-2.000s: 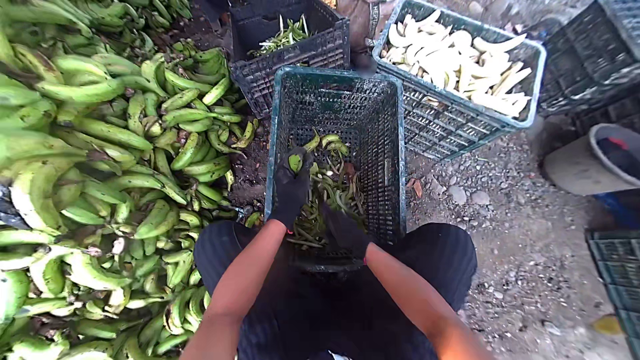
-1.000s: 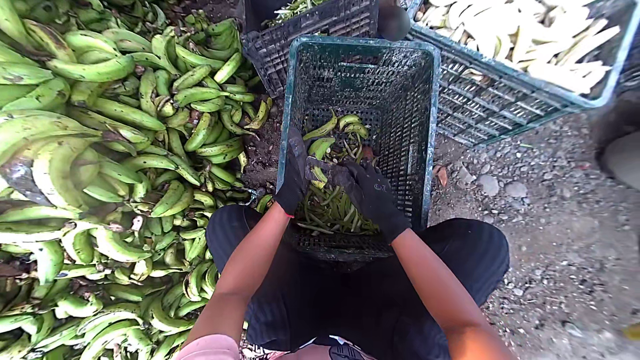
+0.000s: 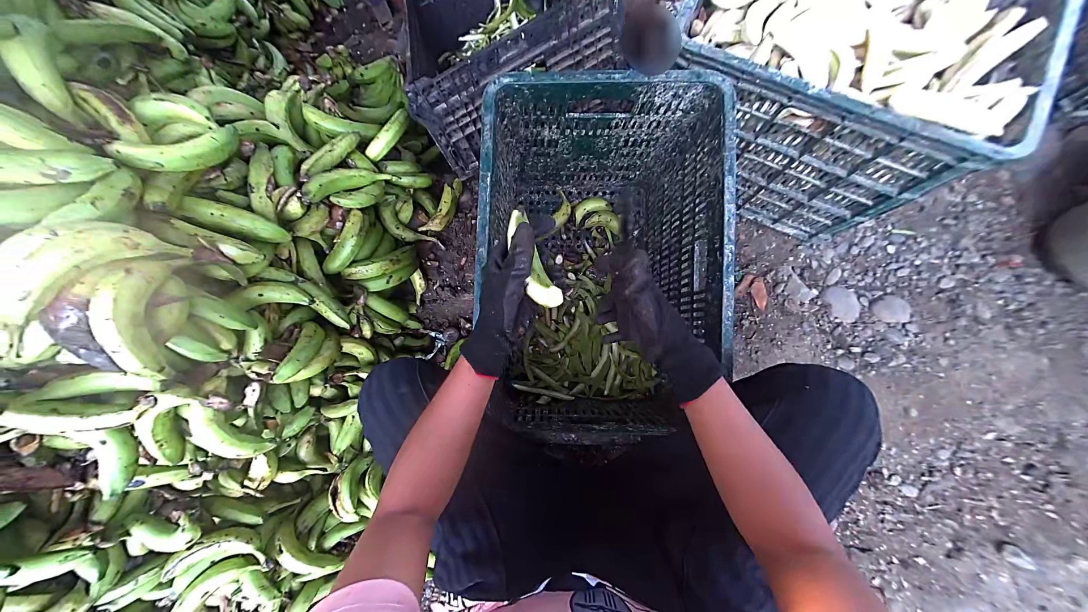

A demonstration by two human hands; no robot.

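My left hand (image 3: 507,293), in a black glove, is closed around a green plantain (image 3: 537,270) with pale flesh showing at its lower end. To its right, over the same crate, is my right hand (image 3: 648,319), also gloved in black, with its fingers bent; whether it holds a tool is blurred. Both hands are inside the upper part of a dark green plastic crate (image 3: 728,212) between my legs. Green peel strips (image 3: 595,353) lie on its bottom, and a few small green plantains (image 3: 597,212) lie farther in.
A large heap of green plantains (image 3: 314,289) covers the ground at left. A black crate (image 3: 518,72) with peels stands beyond. At upper right, a green crate (image 3: 858,157) holds peeled plantains (image 3: 926,59). Gravel and stones (image 3: 841,303) lie at right. A blurred dark round object hangs at the top.
My hands have moved apart since one second ago. Pale flesh now shows on the plantain in my left hand.
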